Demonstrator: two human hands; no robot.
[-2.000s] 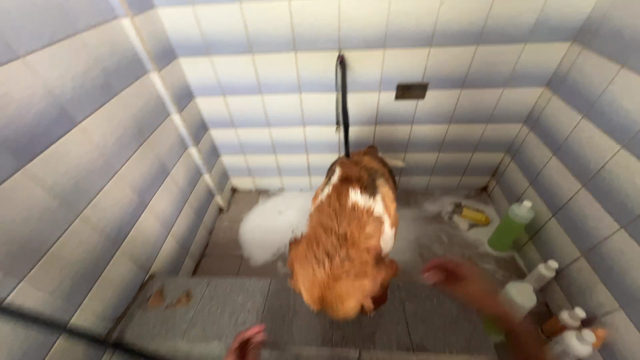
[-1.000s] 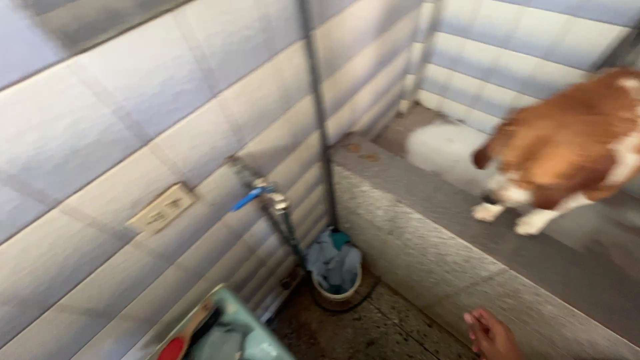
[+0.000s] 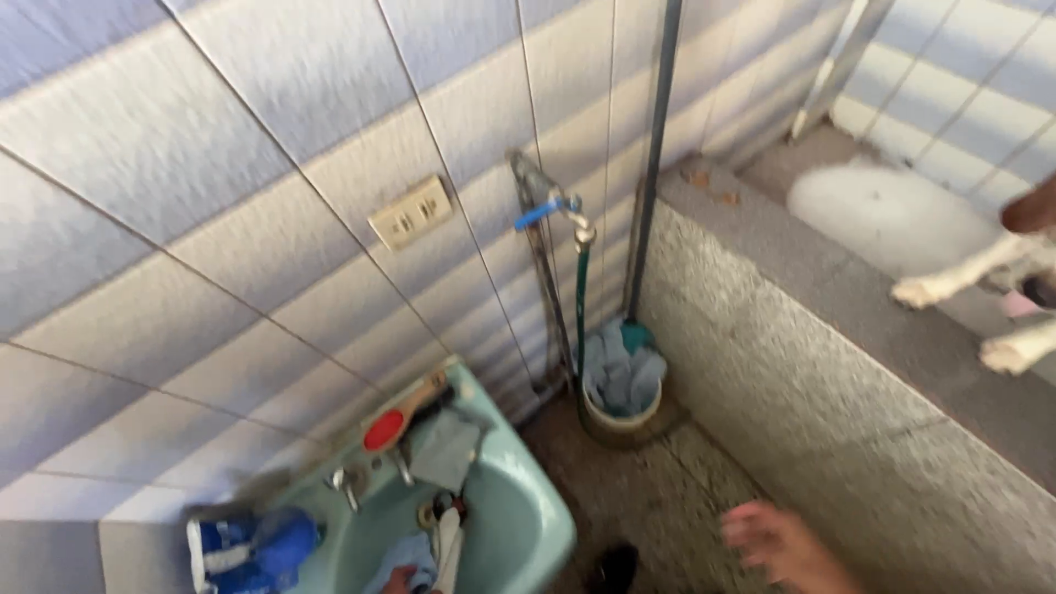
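At the bottom edge, my left hand (image 3: pixel 402 579) is over the green washbasin (image 3: pixel 549 528), mostly cut off, touching a light blue cloth (image 3: pixel 408 557); its grip is unclear. A white elongated item (image 3: pixel 447 549) lies beside it in the basin. My right hand (image 3: pixel 775 540) hangs in the air over the floor, fingers apart and holding nothing. On the basin's back ledge rest a wooden brush with a red oval pad (image 3: pixel 385 430) and a grey cloth (image 3: pixel 448 450). The brown and white dog (image 3: pixel 1019 272) is partly in view at the right, its paws on the raised ledge.
A tap with a blue lever (image 3: pixel 540 213) feeds a green hose (image 3: pixel 582 313) beside a bucket (image 3: pixel 624 422) of blue cloths. The grey ledge (image 3: pixel 792 305) runs along the right, with white foam (image 3: pixel 891 210) behind it. A blue and white package (image 3: pixel 247 549) sits left of the basin.
The view has swung left from the dog's washing area to the basin. My left hand, out of view one second ago, now reaches into the basin by the blue cloth.
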